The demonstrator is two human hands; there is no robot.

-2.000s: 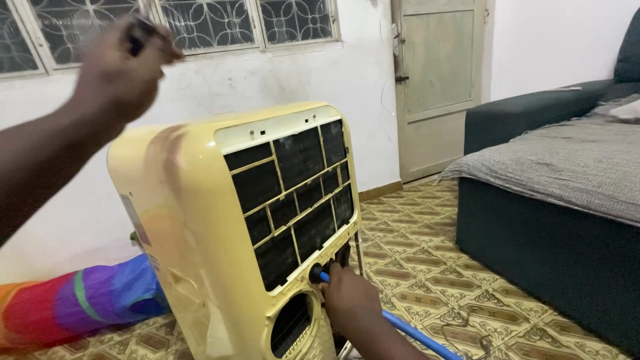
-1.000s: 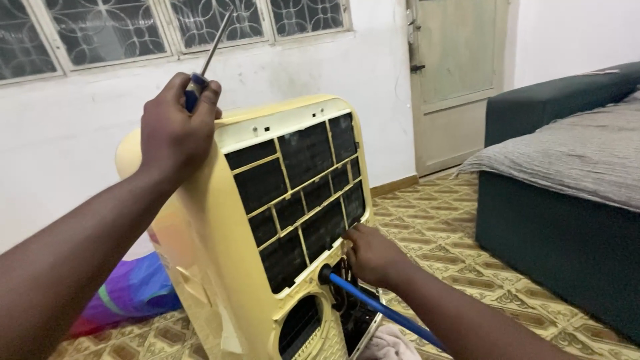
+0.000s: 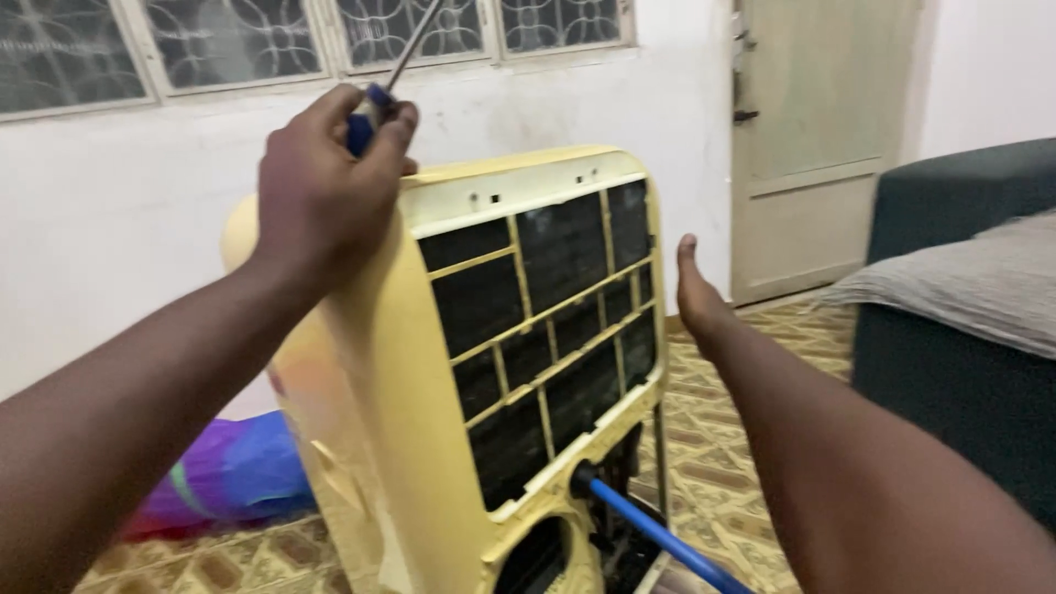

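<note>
A screwdriver with a blue handle point(image 3: 360, 132) is gripped in my left hand point(image 3: 330, 177), its shaft pointing up. That hand is at the top left corner of a yellowed plastic appliance housing point(image 3: 371, 355). The housing has a dark grille point(image 3: 528, 330) divided by ribs, with a round opening point(image 3: 536, 561) below. A blue hose or rod point(image 3: 660, 536) with a black end meets the housing beside that opening. My right hand point(image 3: 701, 297) is raised just right of the housing, thumb up; its fingers are mostly hidden, and whether it holds anything cannot be seen.
Behind the housing stand a white wall point(image 3: 528, 115) and barred windows point(image 3: 231, 41). A closed door point(image 3: 808, 198) is at the back right. A dark green sofa or bed point(image 3: 932, 412) with a grey cover point(image 3: 973, 272) stands at right. Rainbow-coloured fabric point(image 3: 247, 470) lies on the patterned floor at left.
My left hand has come down from the air to the housing's top corner with the screwdriver. My right hand has left the area near the blue hose or rod and risen beside the housing's right edge.
</note>
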